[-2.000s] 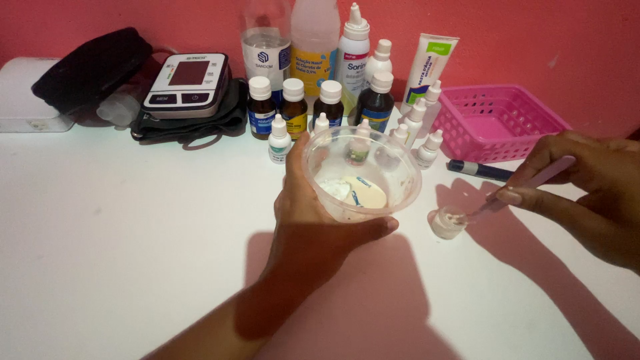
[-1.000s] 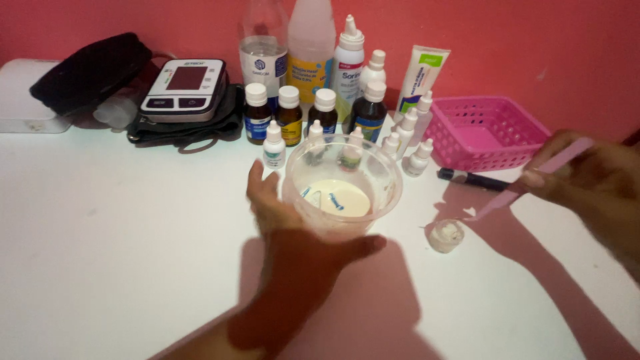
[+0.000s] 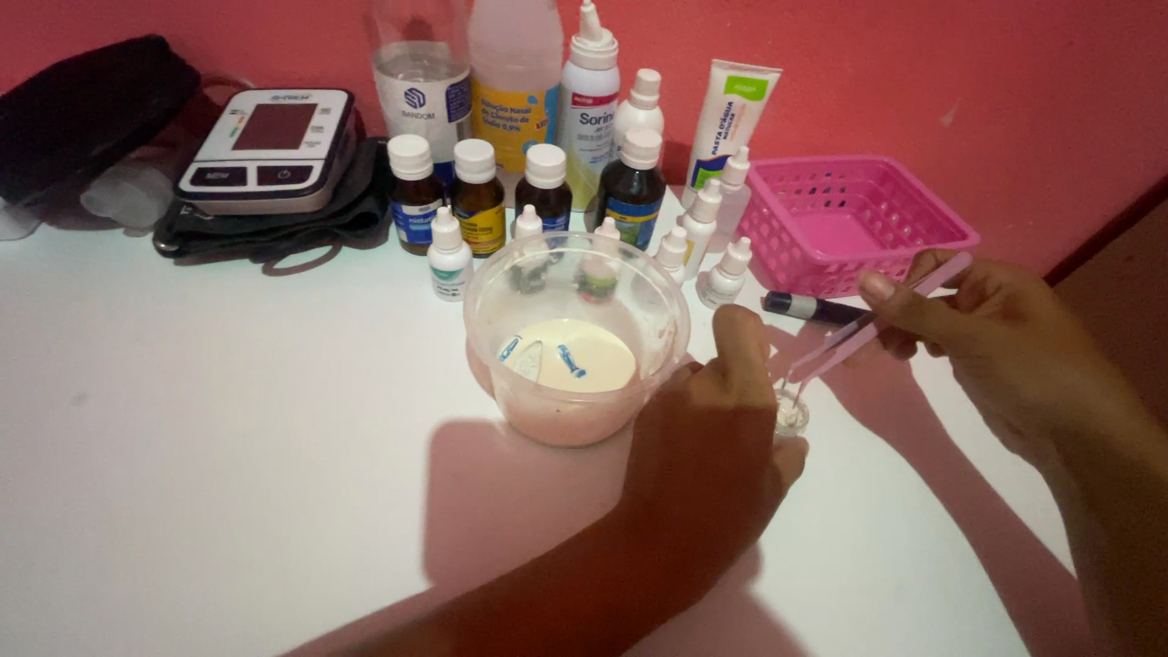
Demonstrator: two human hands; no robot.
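My right hand (image 3: 967, 328) holds pink tweezers (image 3: 849, 339), their two tips down in a small round clear jar (image 3: 792, 412) with whitish contents. Around that jar curl the thumb and forefinger of my left hand (image 3: 716, 438), whose other fingers are folded. Just left of it stands a clear plastic tub (image 3: 577, 411) with a cream-coloured layer inside and blue-marked pieces at its bottom. Behind the tub are small white dropper bottles (image 3: 447, 265), partly seen through its wall. A dark pen-like device (image 3: 812, 308) lies behind the tweezers.
Brown medicine bottles (image 3: 478, 205), larger clear bottles (image 3: 422, 100), a white spray bottle (image 3: 591, 109) and an upright cream tube (image 3: 730, 128) line the red wall. A pink perforated basket (image 3: 853, 219) stands at right. A blood pressure monitor (image 3: 266, 151) rests on a black cuff (image 3: 274, 224) at left.
My left hand has let go of the plastic tub, moved right and taken hold of the small jar. The tweezers have come down into the jar from above it.
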